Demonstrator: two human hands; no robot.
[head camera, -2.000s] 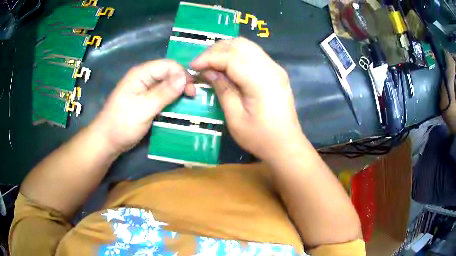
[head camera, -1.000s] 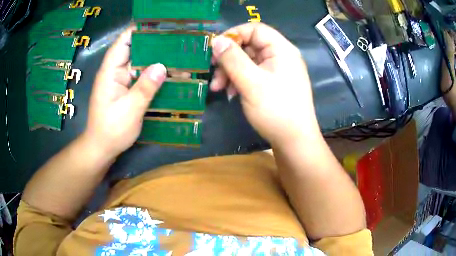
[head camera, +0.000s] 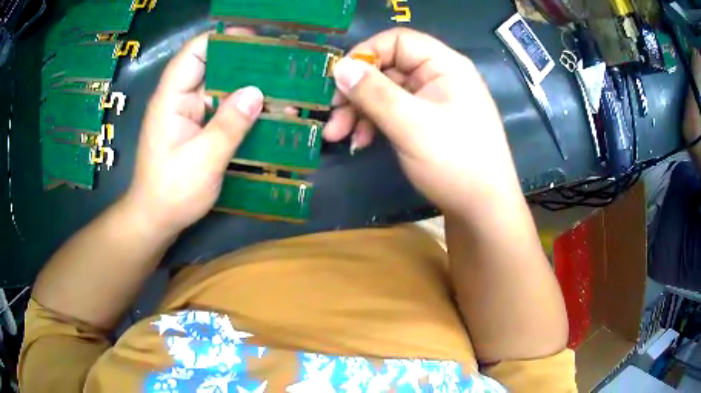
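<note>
The circuit board panel (head camera: 265, 71) is a green strip of joined boards with brown slots between them. My left hand (head camera: 196, 134) holds it by its left side, thumb on top at a slot, fingers partly hidden beneath. My right hand (head camera: 419, 115) pinches a small orange flex cable (head camera: 367, 58) at the right end of the second board from the top. The thumb and index finger hide most of the flex cable. Another yellow flex cable (head camera: 400, 10) lies on the dark mat above my right hand.
A stack of fitted panels (head camera: 69, 157) lies at left, with yellow and white hooks sticking out. At right are a white card (head camera: 525, 47), a thin pointed tool (head camera: 550, 123), scissors (head camera: 568, 61), a dark-handled tool (head camera: 616, 123) and black cables. A cardboard box (head camera: 615, 280) with red material stands below.
Two seconds ago both hands met above the panel lying on the mat. Now my left hand holds the panel and my right hand is at its edge. Over the last second little has moved.
</note>
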